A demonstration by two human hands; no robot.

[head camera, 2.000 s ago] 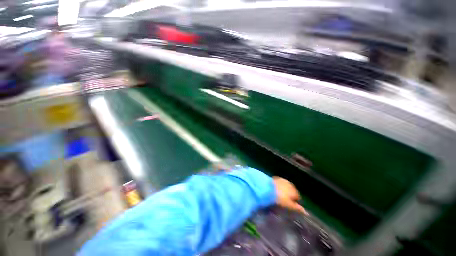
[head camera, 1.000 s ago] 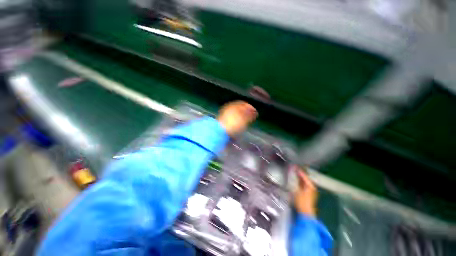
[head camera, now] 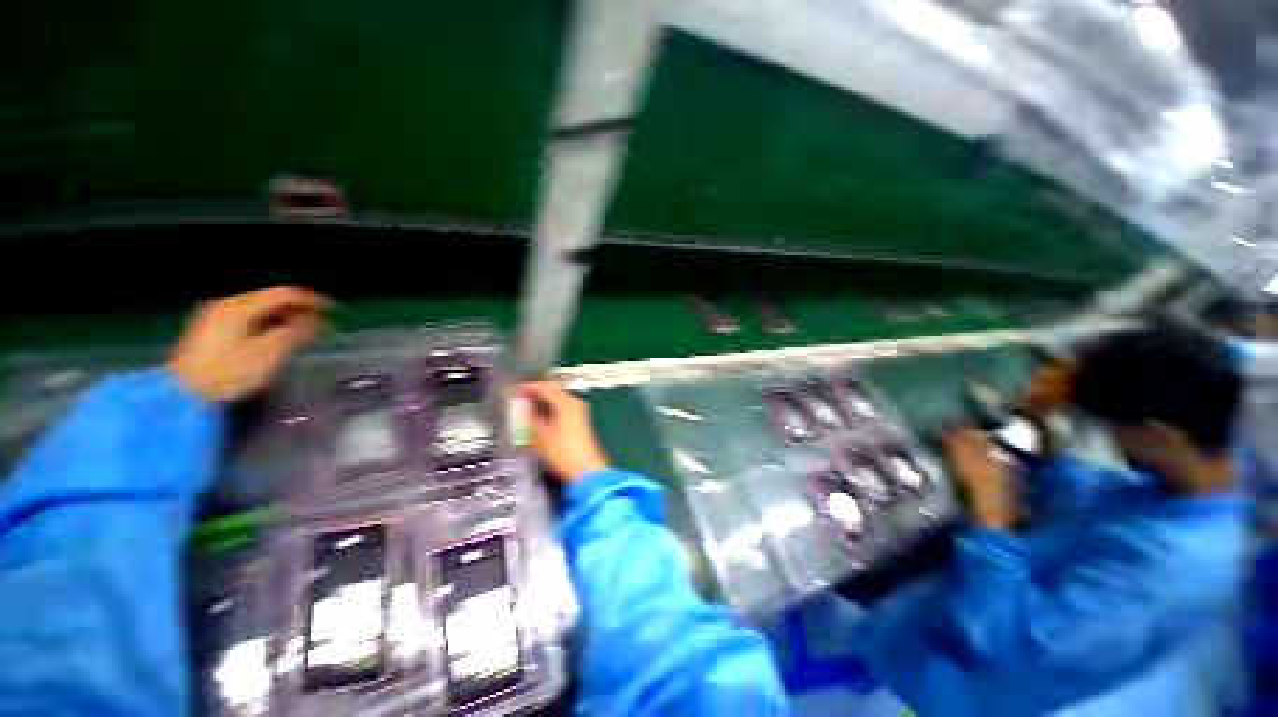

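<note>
A clear blister tray lies in front of me, with black phone units in its pockets and a green tape strip at its left part. My left hand is over the tray's far left edge, fingers bent and pointing right; blur hides whether it holds anything. My right hand is at the tray's far right edge, fingertips close together by a small pale-green piece; I cannot tell whether it is gripped.
Another blister tray, partly filled with units, lies to the right. A person in a blue smock works beside it. Behind are a white rail, units on the conveyor belt, a white post and a small pinkish frame.
The view has swung right, bringing the neighbouring tray and person into sight. My right hand, out of view at first, now shows at the tray's right edge. My left hand remains near its far edge.
</note>
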